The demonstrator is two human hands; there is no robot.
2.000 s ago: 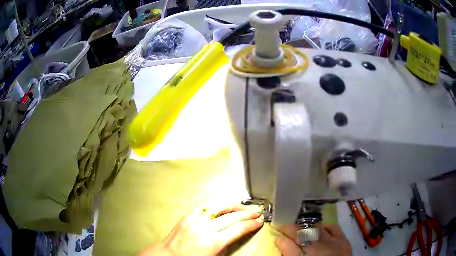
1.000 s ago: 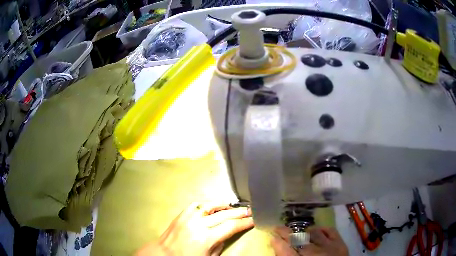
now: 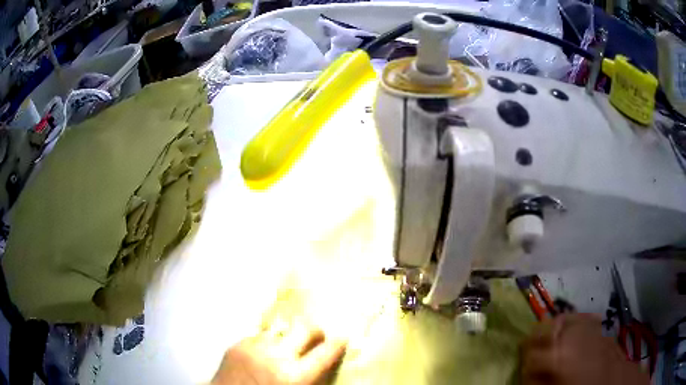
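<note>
An olive garment panel (image 3: 444,350) lies under and in front of the white sewing machine head (image 3: 519,173); its left part is washed out by lamp glare. The presser foot (image 3: 410,295) shows above it. My left hand (image 3: 282,361) lies on the cloth, left of the presser foot, with the fingers overexposed. My right hand (image 3: 583,353) is at the panel's right edge, blurred and cut off by the lower rim; its fingers cannot be made out. A grip on the cloth cannot be told for either hand.
A stack of olive cut pieces (image 3: 83,195) lies to the left. The yellow lamp (image 3: 308,120) hangs over the table. Red-handled scissors (image 3: 638,338) and orange-handled snips (image 3: 535,297) lie at the right. Bins and plastic bags (image 3: 274,49) stand behind.
My right hand has moved right, out from beside the machine's needle area. My left hand has shifted slightly down and away from the presser foot. The panel has moved rightward, and the glare is stronger.
</note>
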